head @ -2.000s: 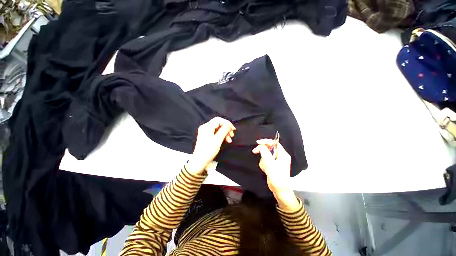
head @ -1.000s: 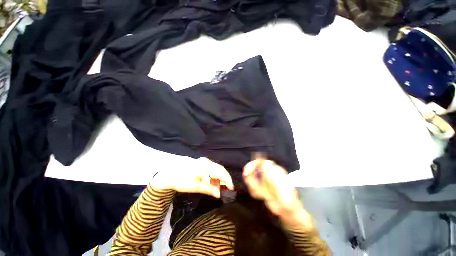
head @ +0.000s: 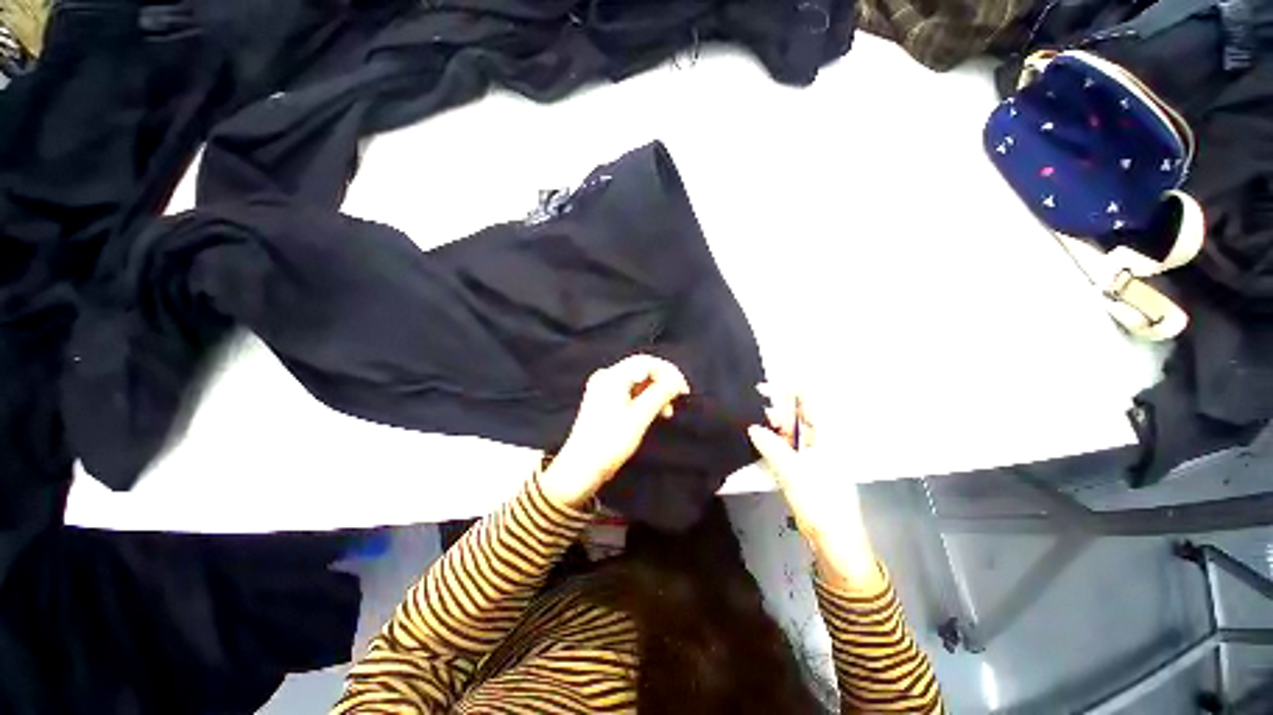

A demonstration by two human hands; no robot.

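Observation:
A black garment (head: 559, 300) lies on the white tabletop, its wide edge towards the right and a leg-like part running left. White-grey wisps show at its top edge. My left hand (head: 624, 416) is on the lower part of the garment, thumb and fingertips together; whether they pinch cloth or thread cannot be told. My right hand (head: 803, 461) is at the garment's lower right edge, fingers curled around small, mostly hidden snips (head: 797, 423).
Dark garments (head: 84, 182) heap along the left and far edges. A brown plaid garment (head: 949, 28) lies at the far edge. A navy pouch (head: 1089, 147) with a light strap is at the right, beside more dark cloth (head: 1215, 349). Metal framing (head: 1089, 520) shows below the table's front edge.
The view has shifted right. Both hands went down to the table's front edge near my body, then came back up onto the garment.

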